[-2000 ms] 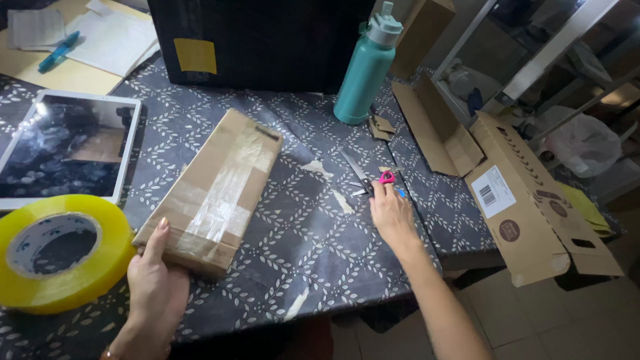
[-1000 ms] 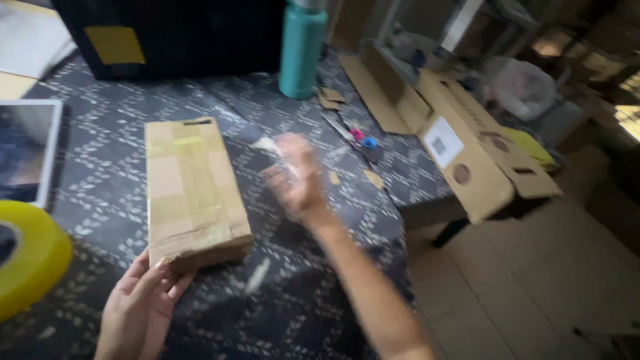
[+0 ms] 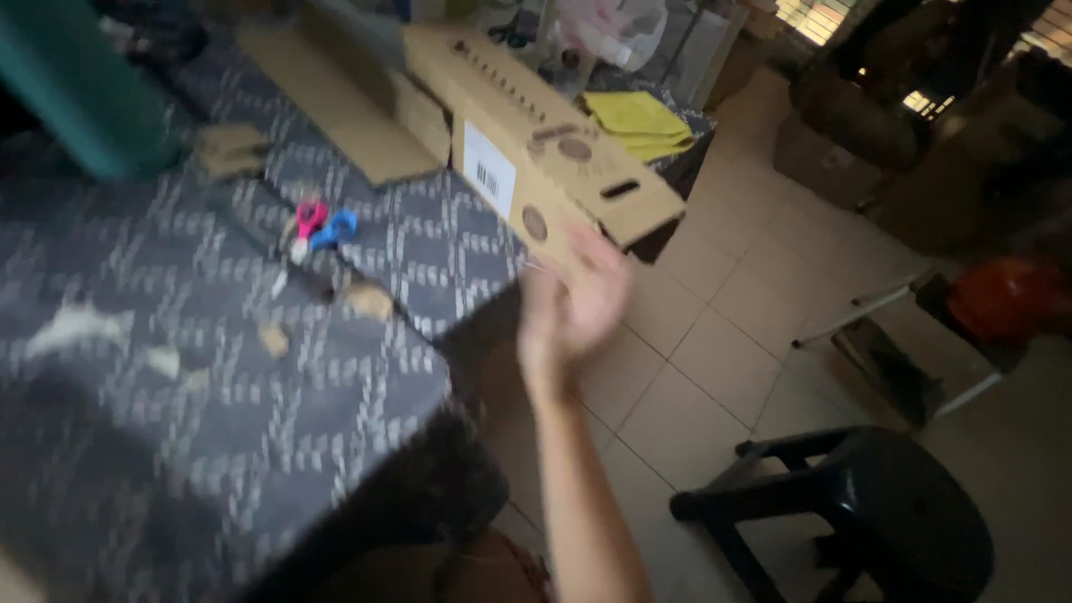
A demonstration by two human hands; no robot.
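My right hand (image 3: 574, 301) is at the near lower end of a long brown cardboard box (image 3: 536, 159), its fingers overlapping the edge. Blur hides whether they grip it. The box bears a white barcode label and lies at the table's right side. Left of it, an angled cardboard piece (image 3: 335, 109) rests on the patterned tablecloth (image 3: 402, 368). Scissors with pink and blue handles (image 3: 322, 224) lie on the cloth, beside small cardboard scraps (image 3: 367, 299). My left hand cannot be made out; a pale blur shows at the bottom left corner.
A teal bottle (image 3: 84, 92) stands at the upper left. A folded yellow cloth (image 3: 641, 121) and a clear plastic bag (image 3: 611, 29) are beyond the box. Right of the table are a tiled floor (image 3: 670, 377), a dark plastic stool (image 3: 879, 511) and a metal-framed step stool (image 3: 913, 360).
My right hand has moved from over the tablecloth to the cardboard box's near end. The view has swung right; the taped box and my left hand, seen earlier, have dropped out of clear sight.
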